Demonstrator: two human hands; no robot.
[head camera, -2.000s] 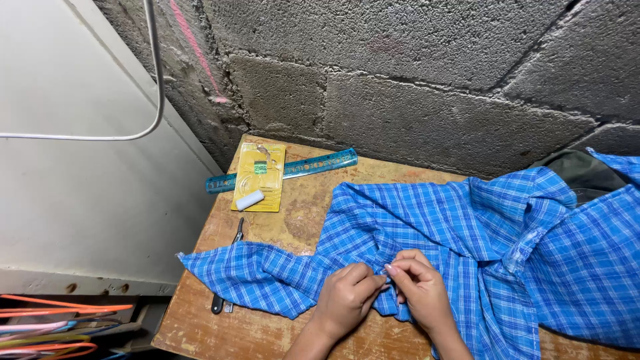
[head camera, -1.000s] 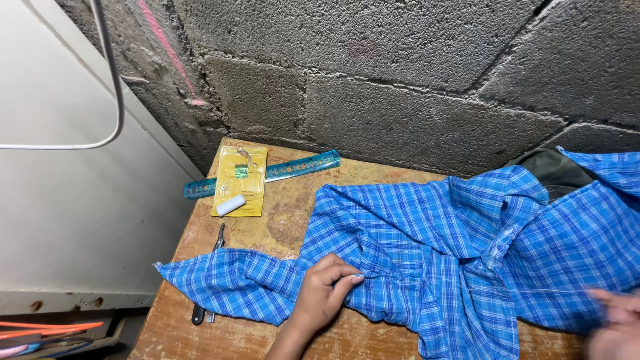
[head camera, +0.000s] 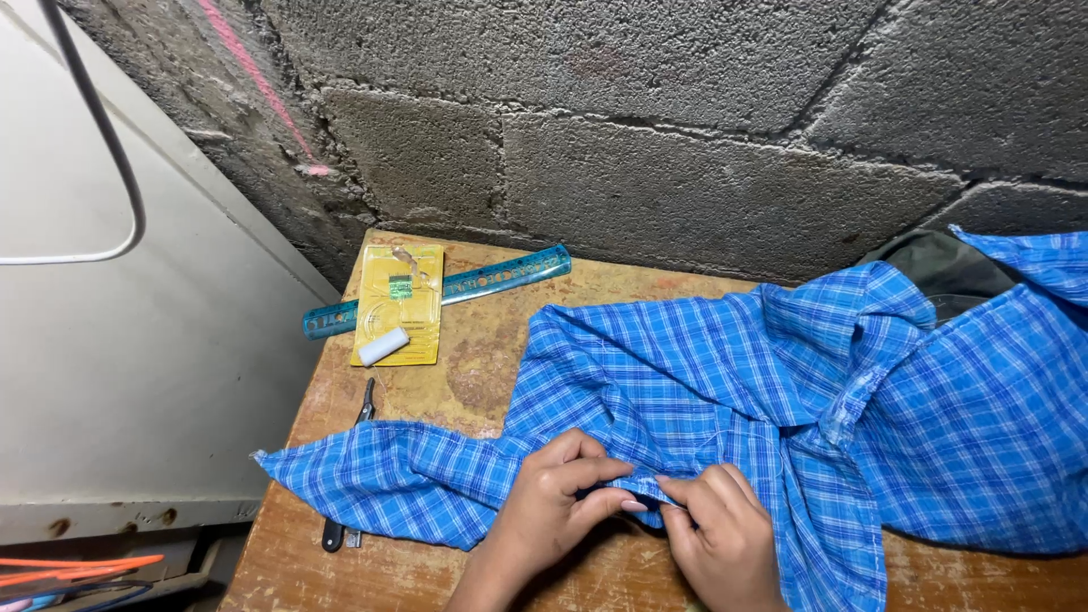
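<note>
A blue plaid cloth garment (head camera: 646, 365) lies bunched across a worn wooden table (head camera: 476, 340). My left hand (head camera: 565, 501) pinches the edge of its fabric near the front of the table. Close beside it, on the right, my right hand (head camera: 722, 527) grips the same fold between thumb and fingers. A thin thread shows on the cloth above the right hand; whether a needle is between the fingers I cannot tell. Under the garment's left end lies a dark-handled tool (head camera: 367, 404), partly covered.
At the back left, a white thread spool (head camera: 384, 347) rests on a yellow blister card (head camera: 399, 297), which lies over a blue ruler (head camera: 510, 274). A concrete block wall (head camera: 637, 178) stands behind. Left are a white panel (head camera: 153, 340), a cable (head camera: 119, 170) and orange strands (head camera: 85, 565).
My right hand was out at the far right, blurred, a second ago; it is back beside my left hand at the fold. My left hand has stayed on the cloth.
</note>
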